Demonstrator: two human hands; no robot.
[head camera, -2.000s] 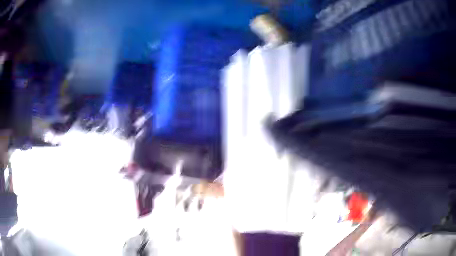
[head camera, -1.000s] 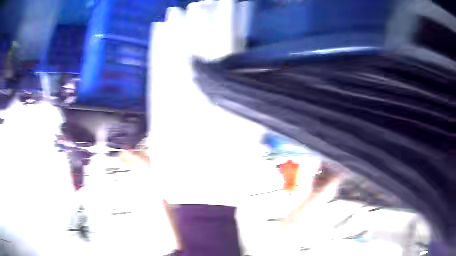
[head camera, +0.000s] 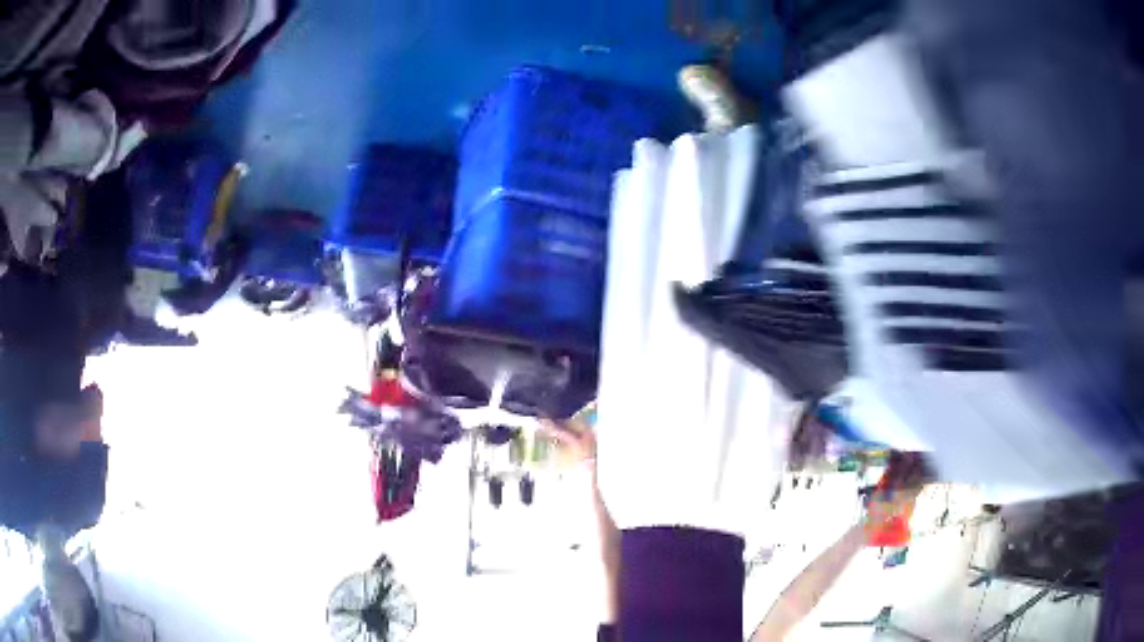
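The picture is inverted and partly blurred. A white cloth piece with even black bars (head camera: 916, 270) hangs close to the camera at the right. A plain blue-grey cloth (head camera: 1066, 238) lies beside it and fills the right edge. A dark folded cloth (head camera: 772, 326) shows to the left of the striped piece. Neither of my hands can be made out, so what holds the cloth is hidden.
A person in a long white garment (head camera: 671, 351) and purple top stands mid-frame, arms spread. Stacked blue crates (head camera: 527, 213) are beside them on blue flooring (head camera: 364, 63). Cloth bundles (head camera: 75, 138) are upper left, another person further back, a pedestal fan (head camera: 371, 608) lower left.
The view has shifted, so the person and crates sit further right and lower. The black-barred white cloth now shows at the right, and the dark cloth covers much less of the picture.
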